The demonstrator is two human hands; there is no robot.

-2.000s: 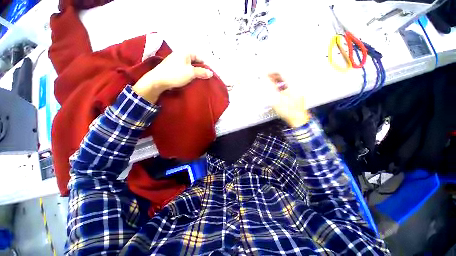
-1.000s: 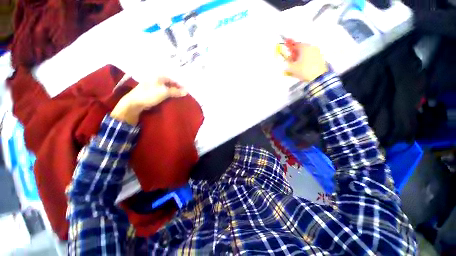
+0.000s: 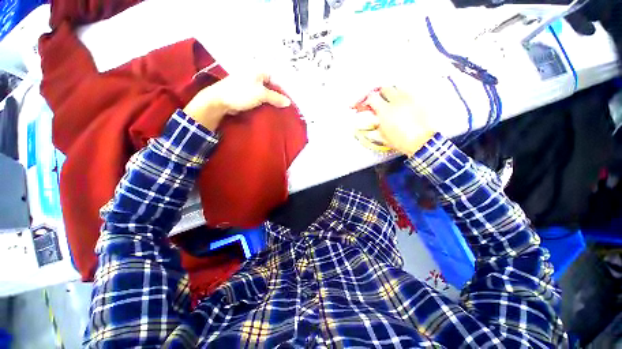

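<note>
The rust-red knit garment piece [image 3: 252, 170] lies on the white table at the left and hangs over its front edge. My left hand [image 3: 235, 99] holds the cloth near its right end, thumb on top. My right hand [image 3: 402, 123] is shut on the scissors [image 3: 369, 138], to the right of the cloth and apart from it. The yellow and red handle loops show at my fingers; the blades are washed out by glare. The presser foot and needle area [image 3: 317, 53] is behind, between my hands.
Dark blue cord [image 3: 492, 102] lies on the table at right and hangs over its edge. The white sewing machine [image 3: 385, 7] stands at the back. Blue bins [image 3: 436, 238] and black garments [image 3: 545, 163] are below the table. More dark red cloth [image 3: 92, 8] is at the far left.
My right hand has taken hold of the scissors that lay on the table at the right and brought them left, nearer the cloth. My left hand stays on the cloth.
</note>
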